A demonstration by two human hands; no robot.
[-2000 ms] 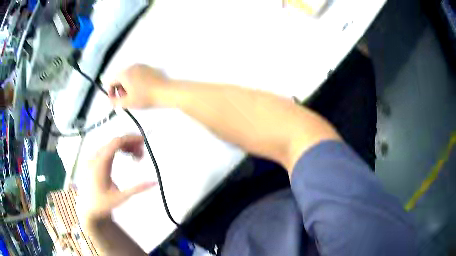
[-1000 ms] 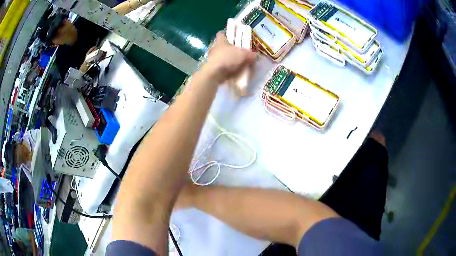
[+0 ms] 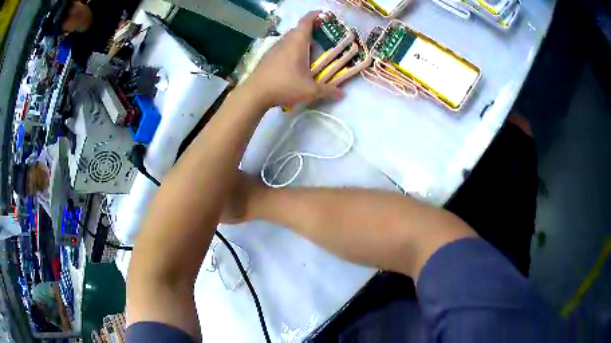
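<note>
My left hand (image 3: 288,70) reaches to the back of the bench and spans a small stack of open power bank units (image 3: 345,57) with pink rims, yellow edges and a green circuit board on top. The stack is tilted and touches or nearly touches another stack of units (image 3: 429,63), which lies face up to its right. A thin white USB cable (image 3: 325,115) lies looped on the bench below the hand. My right forearm crosses under my left forearm, which hides my right hand.
More units (image 3: 385,5) and silver-white units (image 3: 499,10) stand at the top edge. A black cable (image 3: 244,275) crosses the white bench (image 3: 402,154). A grey metal box with a fan grille (image 3: 104,164) and a small blue bin (image 3: 145,119) are at left. Part of a person (image 3: 77,20) shows upper left.
The units in my left hand were upright on edge and blurred; now their circuit board faces up beside the other stack. The view has shifted, and the bench units appear higher in the picture.
</note>
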